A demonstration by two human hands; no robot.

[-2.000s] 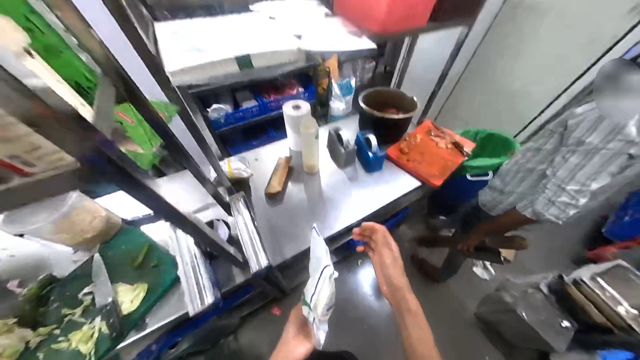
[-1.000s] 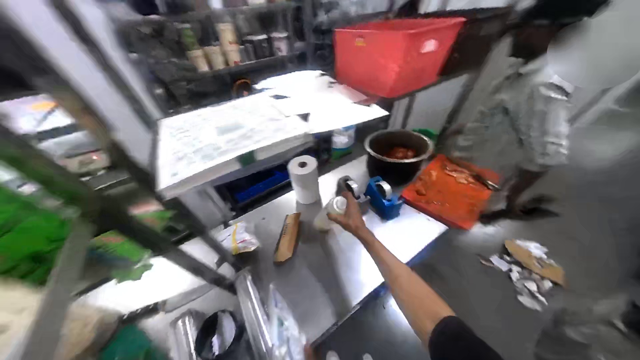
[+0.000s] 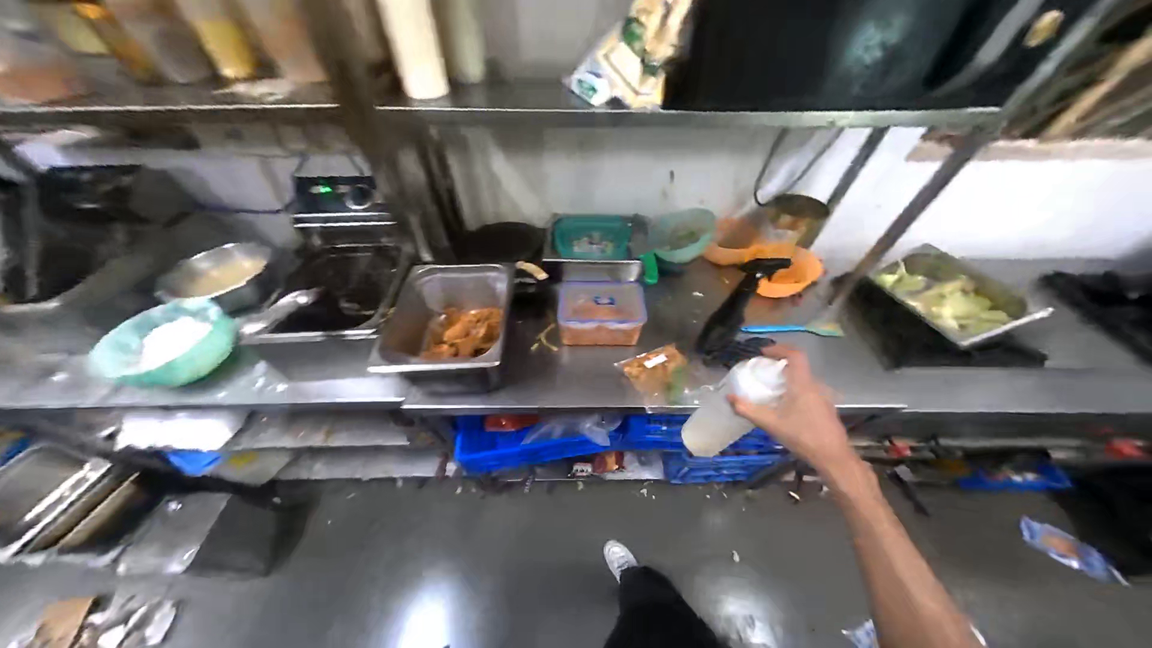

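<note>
My right hand (image 3: 796,405) grips a translucent squeeze bottle (image 3: 720,423) near its white cap, holding it tilted in front of the steel counter's edge. My left hand is out of the picture. Close behind the bottle lie a small clear bag of orange food (image 3: 655,367) and a black spray bottle (image 3: 733,315). Left of them stand a lidded plastic box (image 3: 601,313) and a deep steel pan of orange-coated pieces (image 3: 463,333). On the right, a steel tray (image 3: 954,301) holds pale green chopped vegetable.
A fryer (image 3: 337,288) is set in the counter at left, beside a green bowl of white powder (image 3: 166,342). An upper shelf (image 3: 540,117) spans the view above. Blue crates (image 3: 531,445) sit under the counter. Cardboard and scraps (image 3: 99,621) lie on the floor at lower left.
The view has swung from the table with the paper roll to another counter. My right hand, empty at first, has taken hold of the bottle and carried it along.
</note>
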